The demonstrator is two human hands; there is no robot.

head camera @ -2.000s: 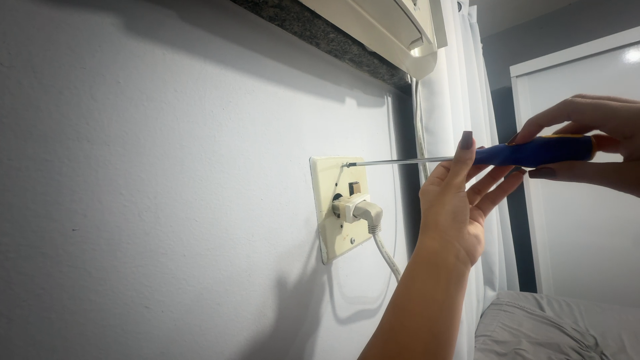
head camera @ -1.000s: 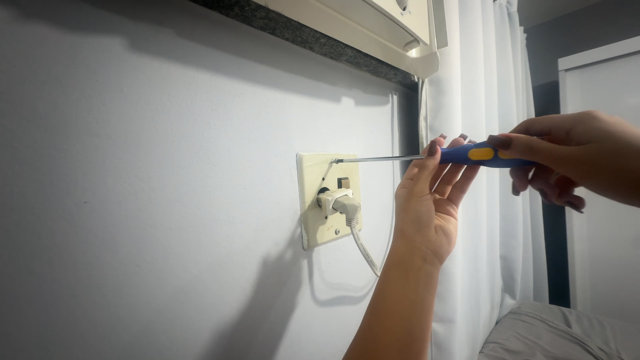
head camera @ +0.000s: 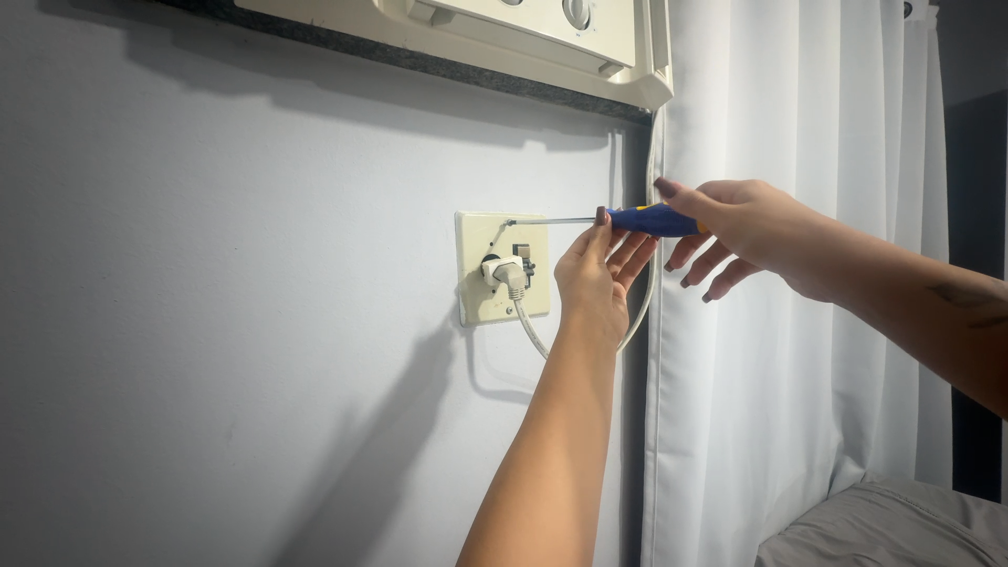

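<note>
A screwdriver with a blue and yellow handle (head camera: 657, 221) lies level, its tip at the top screw (head camera: 510, 223) of a cream wall outlet plate (head camera: 472, 303). My left hand (head camera: 602, 272) supports the front of the handle with its fingertips. At the handle's rear is my right hand (head camera: 732, 228), its thumb and palm side near the end and the other fingers spread apart; whether it grips the handle is unclear. A white plug (head camera: 508, 272) sits in the outlet, with its cord (head camera: 531, 332) hanging down behind my left forearm. The lower screw (head camera: 509, 310) shows in the plate.
Above the outlet, a cream air conditioner (head camera: 520, 39) with a knob juts from a dark stone-like ledge (head camera: 441, 67). A white curtain (head camera: 740, 370) hangs at the right, with grey bedding (head camera: 890, 524) below it. Another stretch of cord (head camera: 651, 157) runs beside the curtain.
My right hand's fingers, earlier closed around the handle, have spread apart. My left hand stays at the front of the handle, and the tip remains at the top screw.
</note>
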